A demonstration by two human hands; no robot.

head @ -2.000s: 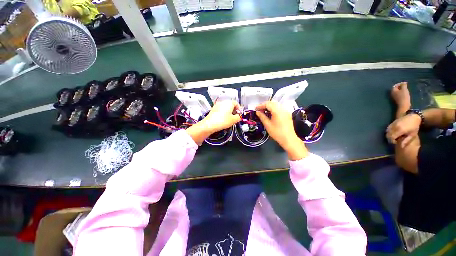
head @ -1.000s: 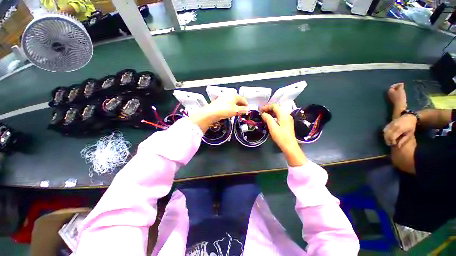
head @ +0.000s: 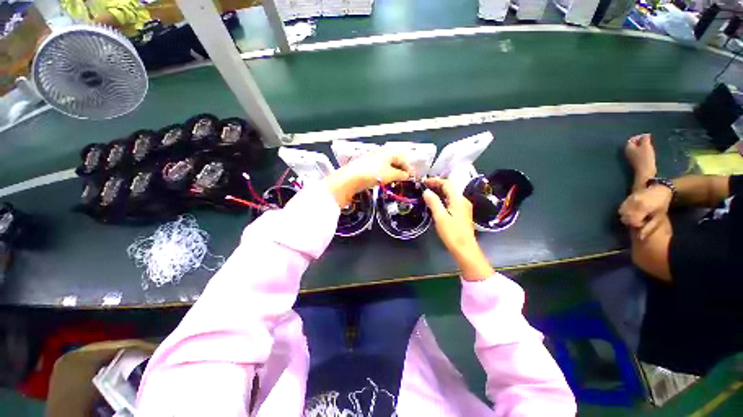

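Observation:
Several white-rimmed round housings stand in a row on the green bench, open ends up, with white brackets on their far side. My left hand (head: 383, 169) and my right hand (head: 446, 202) are at the far rim of the third housing (head: 403, 218) from the left. Thin red and dark lead wires (head: 399, 194) rise from it to my fingertips. My left fingers pinch the wires; what exactly my right fingertips pinch is too small to tell. The right-hand housing (head: 498, 208) holds red wires and a black part. My left forearm partly hides the left housings.
Black round modules (head: 140, 182) lie in two rows at left. A tangled heap of white strands (head: 173, 251) lies nearer. A grey fan (head: 90, 75) and a metal post (head: 236, 73) stand behind. A person's crossed forearms (head: 648, 205) rest at right. A brown carton (head: 69, 379) is below left.
Both hands stay over the third housing with small finger movements. My left hand has shifted slightly right relative to the housings. The whole view has drifted a little.

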